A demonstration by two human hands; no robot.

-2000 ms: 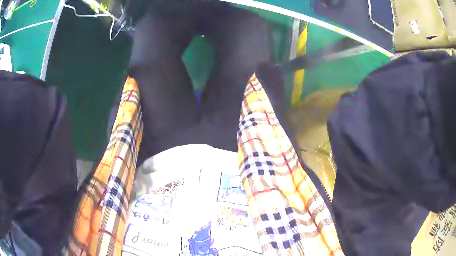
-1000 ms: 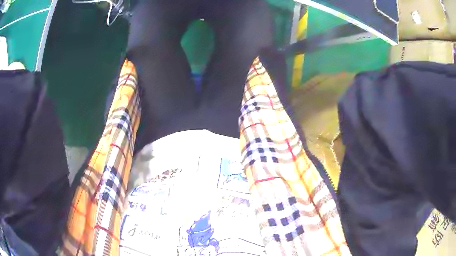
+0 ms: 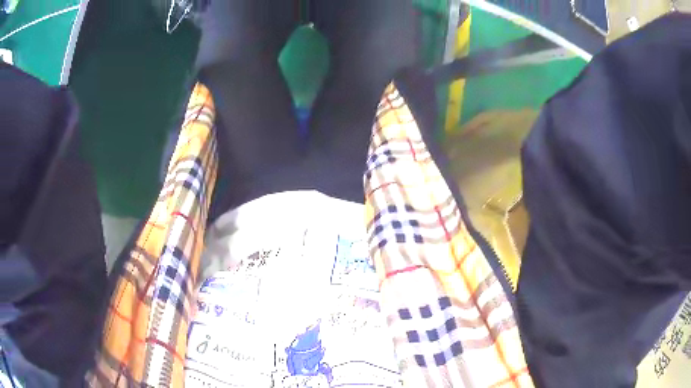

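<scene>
Neither of my hands shows in the head view; only my dark sleeves are seen, the left sleeve at the left edge and the right sleeve at the right. Nearest in front of me is the green-topped bench, cut off at the top left. A thin white cable hangs by its edge at the top. What my hands hold or touch is out of the picture.
My dark-trousered legs are below the bench, over a green floor. A yellow-striped bench leg stands right of them. Brown cartons are at the right; another carton with printing is at the lower right.
The view has shifted, so less of the bench shows at the top. My right sleeve has moved up and now covers more of the upper right corner. The left sleeve also sits higher.
</scene>
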